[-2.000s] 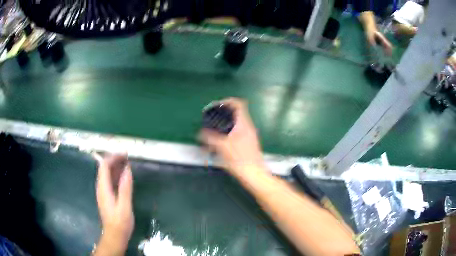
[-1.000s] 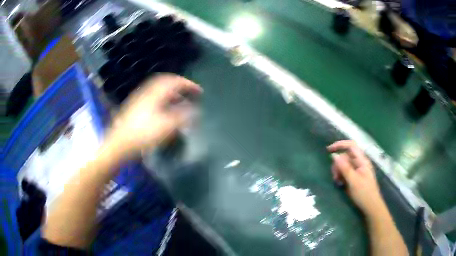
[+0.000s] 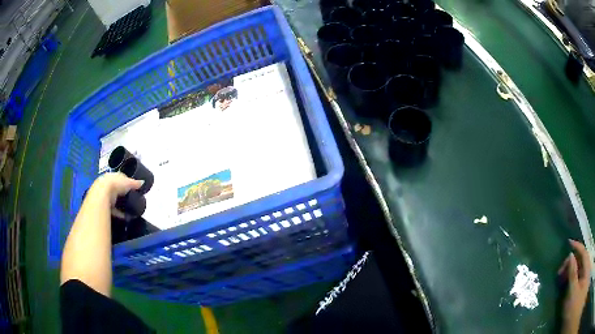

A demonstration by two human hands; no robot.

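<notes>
My left hand (image 3: 117,189) reaches into the left end of the blue crate and has its fingers around a black cylindrical shell (image 3: 134,204). Another open shell (image 3: 122,158) lies tilted against its fingertips; part of the shells is hidden by the hand. A printed white liner sheet (image 3: 261,150) covers much of the crate's inside. On the bench, a cluster of upright black shells (image 3: 367,77) stands at the back, with one shell (image 3: 410,127) at its near end. My right hand (image 3: 575,271) is at the right edge, partly cut off, empty with fingers slightly curled.
The blue crate (image 3: 329,147) stands left of the green bench (image 3: 457,228), close to its worn edge. A white scuffed patch (image 3: 525,287) marks the bench. The whitish rail (image 3: 522,104) borders the conveyor (image 3: 567,98). A brown cardboard box (image 3: 209,16) is behind the crate.
The view has swung left and down to the crate. My left hand has moved from above the bench side into the crate and now grips a shell. The unit my right hand held earlier is gone from it.
</notes>
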